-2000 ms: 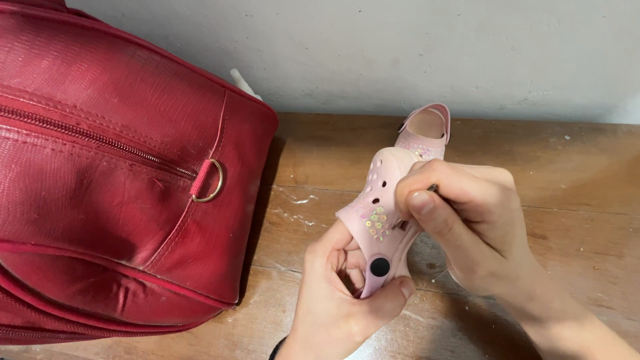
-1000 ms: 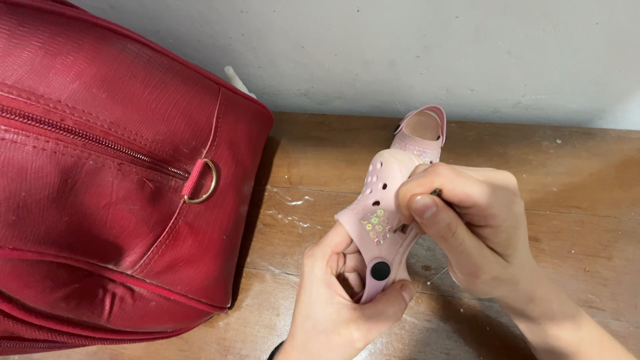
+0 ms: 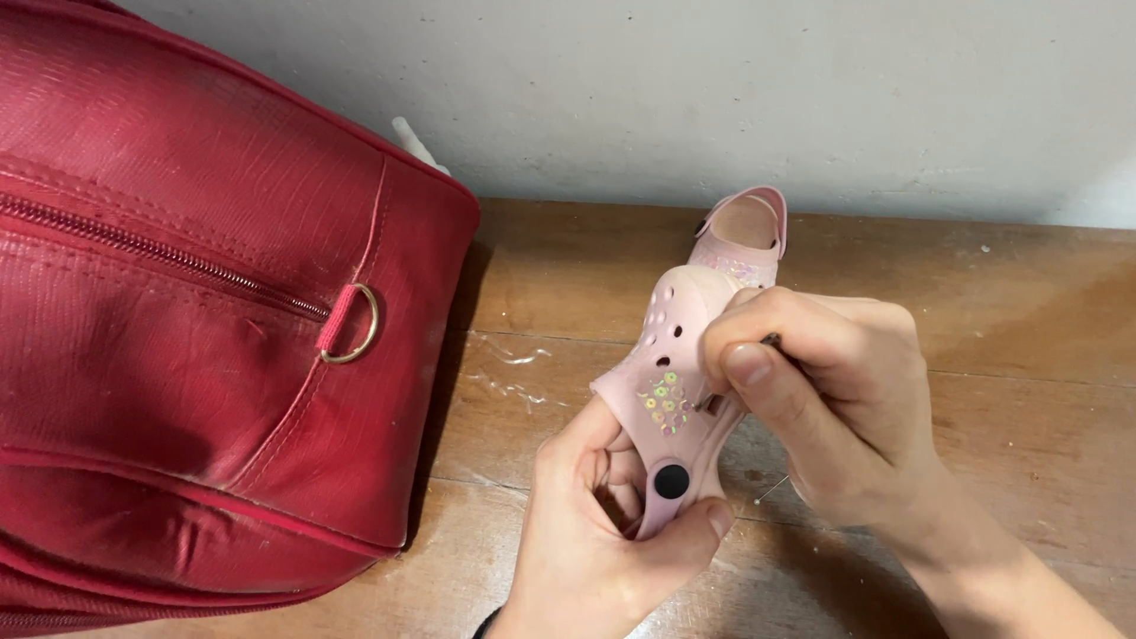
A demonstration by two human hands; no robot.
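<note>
My left hand (image 3: 612, 524) is closed around the heel end of a pink foam clog (image 3: 635, 386), its fingers partly inside the opening. The clog has round holes, a black strap rivet (image 3: 671, 481) and a patch of shiny flower-shaped sequins (image 3: 666, 401). My right hand (image 3: 825, 399) pinches a thin, dark-ended tool (image 3: 770, 340) between thumb and finger, its tip by the clog's side beside the sequins; most of the tool is hidden. Behind it, a second pink clog (image 3: 745, 226) rests on the wooden surface, partly covered by the held one.
A large red bag (image 3: 222, 293) with a zipper and a metal D-ring (image 3: 368, 324) fills the left side. Behind the wooden surface (image 3: 1003, 328) stands a grey wall (image 3: 710, 98). A pin with a round head (image 3: 757, 501) lies beside my right hand. Clear plastic scraps (image 3: 515, 355) lie near the bag.
</note>
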